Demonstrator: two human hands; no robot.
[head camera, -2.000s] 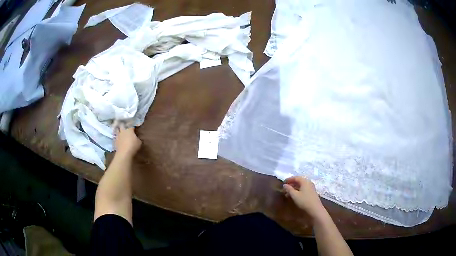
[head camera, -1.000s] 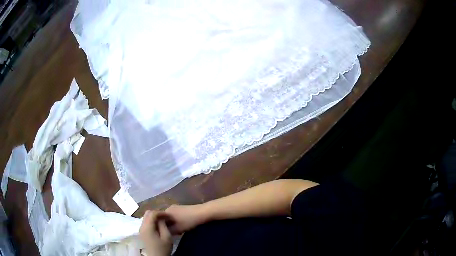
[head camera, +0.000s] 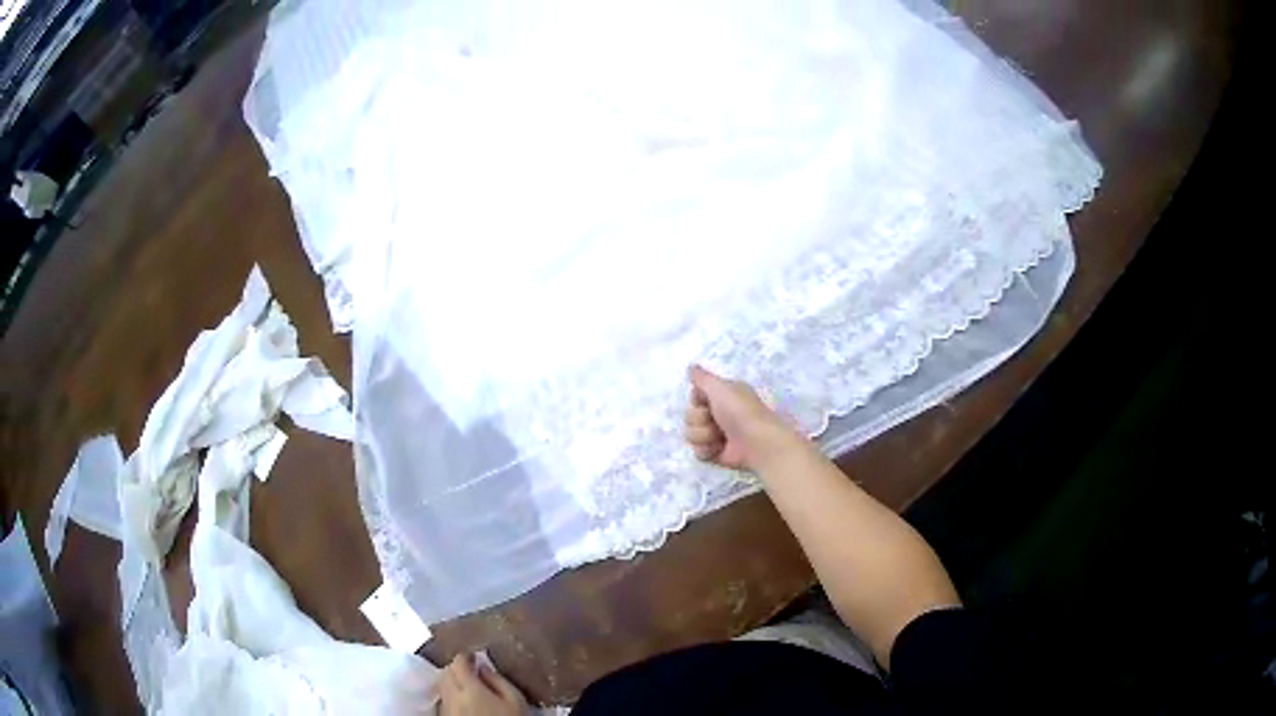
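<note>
A wide white fabric stack (head camera: 602, 182) lies flat, with a scalloped, raised floral border (head camera: 868, 301) along its near edge. A sheer fabric layer (head camera: 448, 539) shows beyond it at the near left corner. My right hand (head camera: 728, 424) is above or on the border, fingers curled; whether it pinches anything cannot be told. My left hand (head camera: 480, 687) is at the bottom edge of the picture, partly cut off, beside the crumpled cream-white heap (head camera: 252, 629); its grip cannot be made out. A small white label (head camera: 396, 618) lies at the sheer layer's corner.
The curved brown wooden table (head camera: 1119, 266) bears it all, its edge running down the right side to my body. Bluish-white sheets (head camera: 21, 616) lie at the far left. Another small white label (head camera: 270, 455) lies against the heap. Dark, unclear items stand at the upper left.
The view has swung to the right since the oldest frame. My right hand has moved from beside my left hand onto the scalloped border. My left hand stays near the heap.
</note>
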